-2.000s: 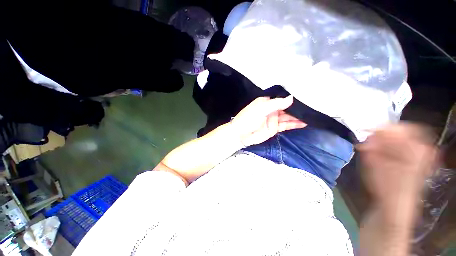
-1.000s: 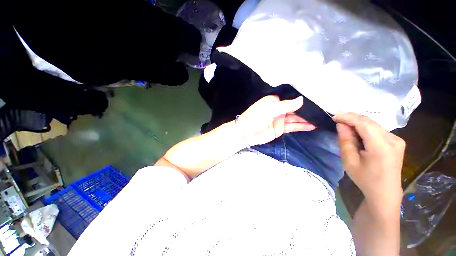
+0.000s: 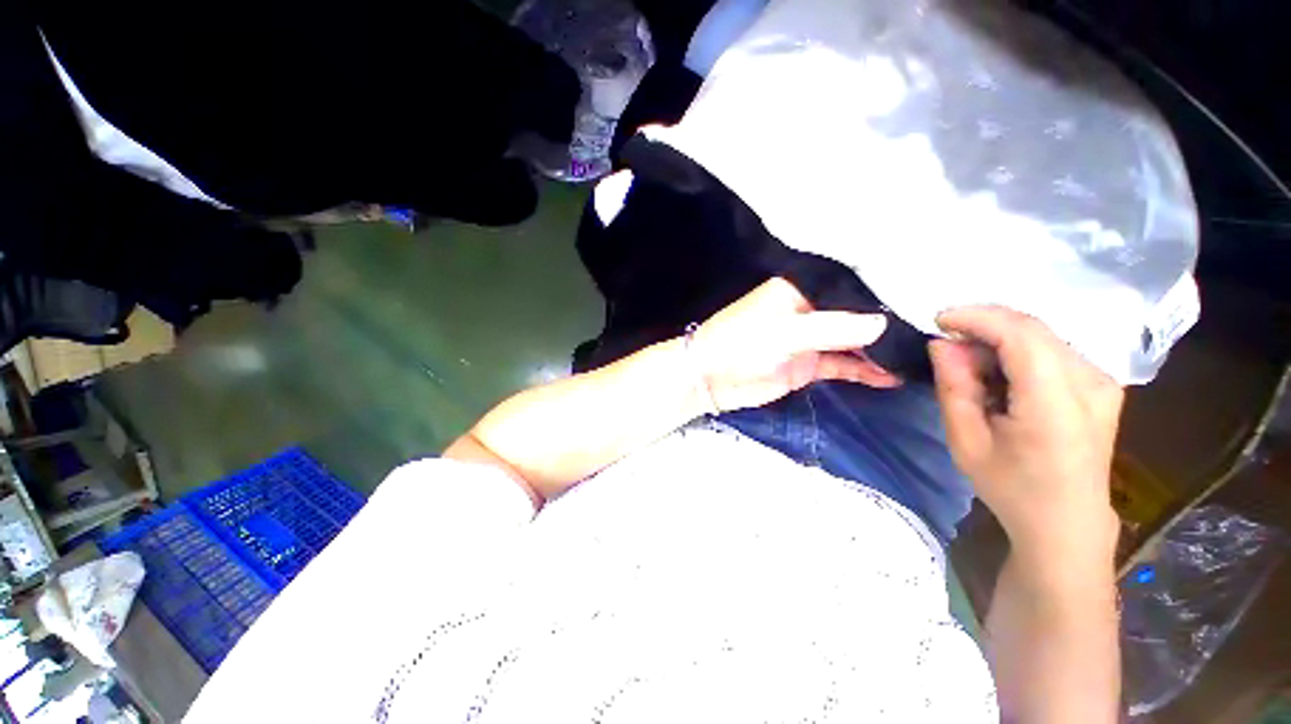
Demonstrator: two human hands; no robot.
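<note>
The shiny white lining [image 3: 991, 156] is spread above my hands, with a small care label [image 3: 1169, 328] at its right edge. The matte black garment shell [image 3: 694, 248] shows below the lining's lower edge. My left hand [image 3: 786, 347] holds the black edge between thumb and fingers. My right hand [image 3: 1026, 410] is at the lining's lower edge, just right of my left fingertips, with thumb and fingertips pinched together. A needle or thread is too small to make out there.
Other black garments [image 3: 283, 99] hang in a large dark mass at the upper left. A blue mesh crate [image 3: 269, 530] stands on the green floor [image 3: 411, 340] at lower left. A clear plastic bag [image 3: 1196, 594] lies at right. Blue jeans [image 3: 885, 431] are under the work.
My right hand has come in from the far right, where it was blurred, to the lining's edge close to my left fingers. My left hand keeps its hold. The view has shifted slightly.
</note>
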